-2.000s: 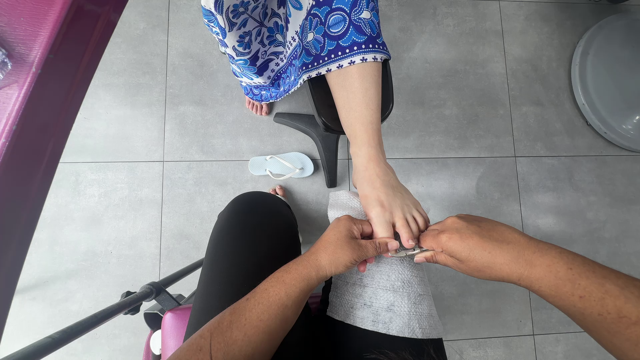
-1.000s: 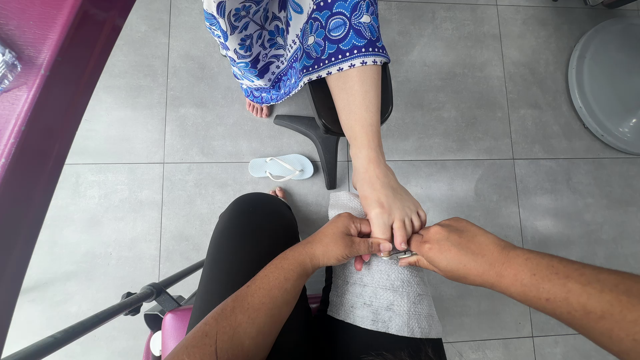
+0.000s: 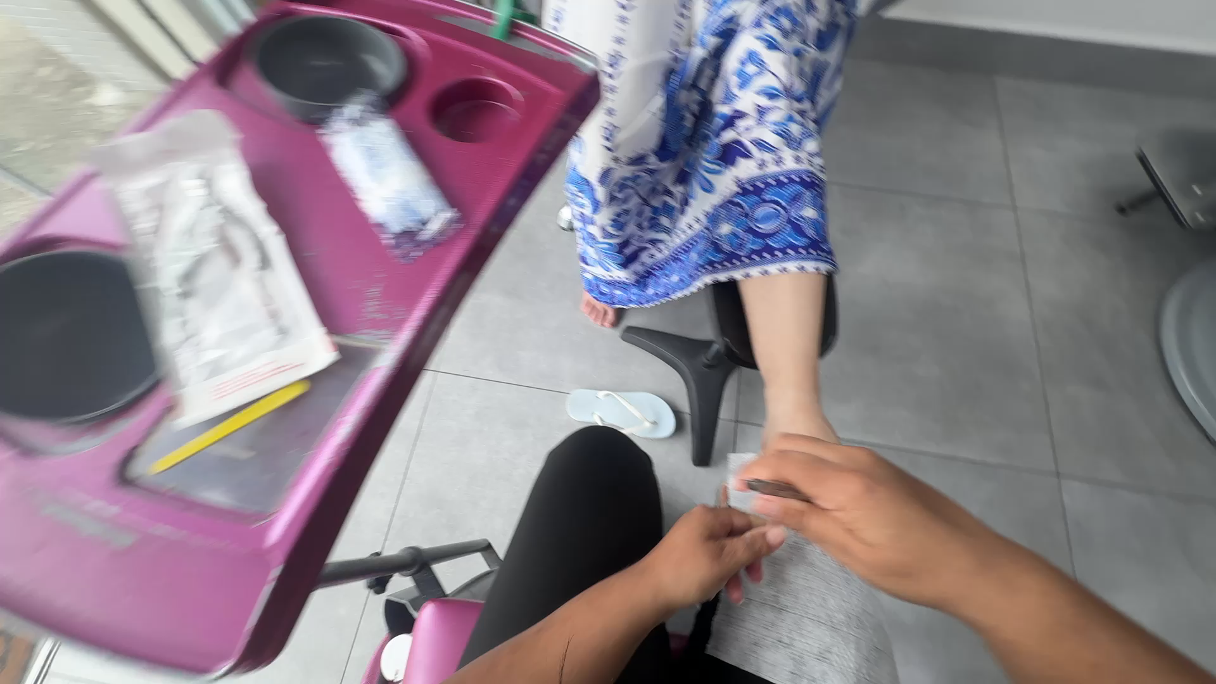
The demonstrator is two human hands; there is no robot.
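Observation:
My right hand (image 3: 836, 508) is closed around a dark, thin metal tool (image 3: 777, 489), whose kind I cannot tell; it covers the front of another person's foot (image 3: 796, 418). Just left of it and lower, my left hand (image 3: 712, 556) has its fingers bent near the toes; whether it holds anything I cannot tell. A light grey towel (image 3: 807, 608) lies over my right thigh under both hands. The toes are hidden behind my hands. The person's leg comes down from a blue and white patterned garment (image 3: 779, 218).
At left stands a magenta tray (image 3: 332, 285) with a sealed pouch holding metal tools (image 3: 223, 266), a yellow nail file (image 3: 231, 427), a small wrapped packet (image 3: 388, 176) and dark round bowls (image 3: 328, 66). A light blue flip-flop (image 3: 622, 413) lies on the tiled floor beside a black stand leg (image 3: 698, 375).
The view has swung left and up, bringing the tray in. My right hand has lifted from the toes to over the front of the foot, with the tool still in it.

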